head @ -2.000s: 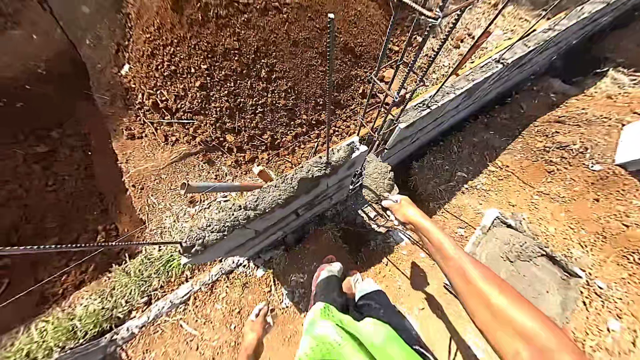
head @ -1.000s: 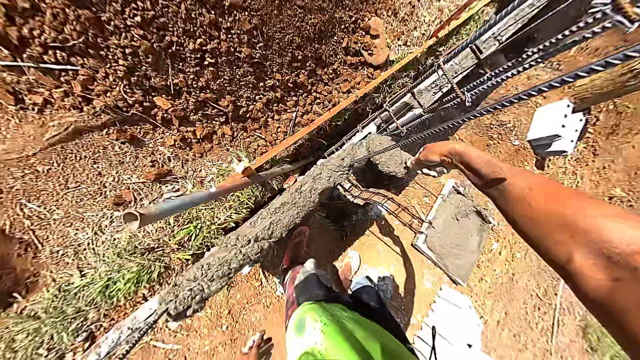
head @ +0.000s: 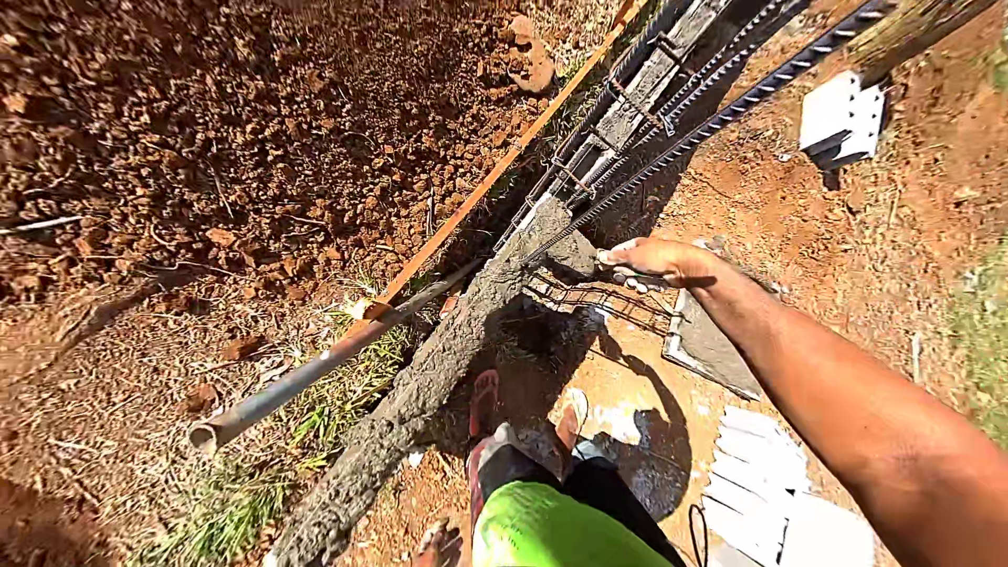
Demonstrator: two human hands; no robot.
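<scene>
My right hand is closed on the handle of a trowel, whose mortar-covered blade lies against the upper end of a mortar bed. That bed of wet grey mortar runs diagonally along the top of a low wall. Ribbed steel rebar slants across the wall beside the trowel. To the right, under my forearm, sits a mortar board with grey mortar on it. Low in the view, my left hand hangs near the wall, partly cut off by the frame's bottom edge; its fingers are partly visible and hold nothing that shows.
A metal pipe and an orange-brown bar lie left of the wall, beside loose red soil. A white block stands at upper right near a wooden post. White blocks lie at lower right, near my feet.
My right hand stays at the trowel by the wall's mortar end. The view has moved closer over the wall since two seconds ago.
</scene>
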